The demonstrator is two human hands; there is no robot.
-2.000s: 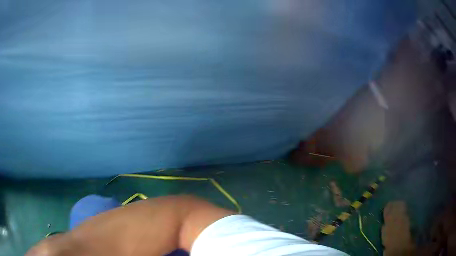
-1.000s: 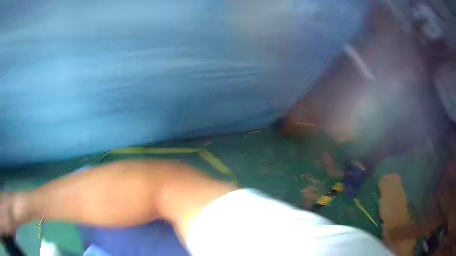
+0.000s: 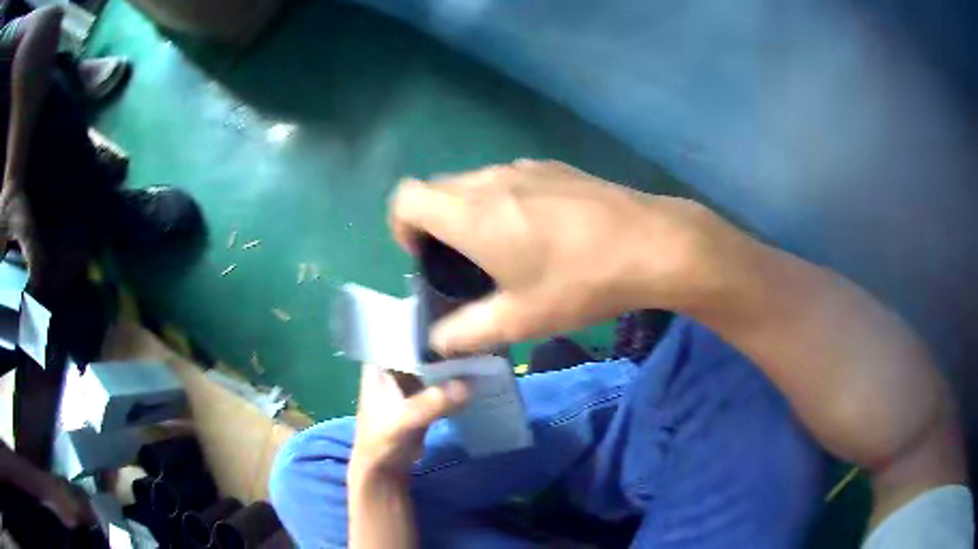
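Note:
My right hand (image 3: 536,236) comes in from the right and grips a black tube (image 3: 453,273) from above. The tube is at the mouth of an open folding carton; my fingers hide part of it, and I cannot tell how far it is inside. My left hand (image 3: 399,420) holds the pale carton (image 3: 488,407) from below, over my lap. White flaps (image 3: 384,327) stand out at its left side.
Blue jeans-clad legs (image 3: 708,429) lie below my hands. At lower left are pale cartons (image 3: 134,397), a cluster of black tubes (image 3: 172,483) and brown cardboard (image 3: 231,429). Another person's arm (image 3: 32,107) is at far left. Green floor (image 3: 311,161) has scraps.
The view has swung from blue cloth and floor to the lap and cartons. One bare arm reached left before; now both hands are together, with a tube and a carton in them.

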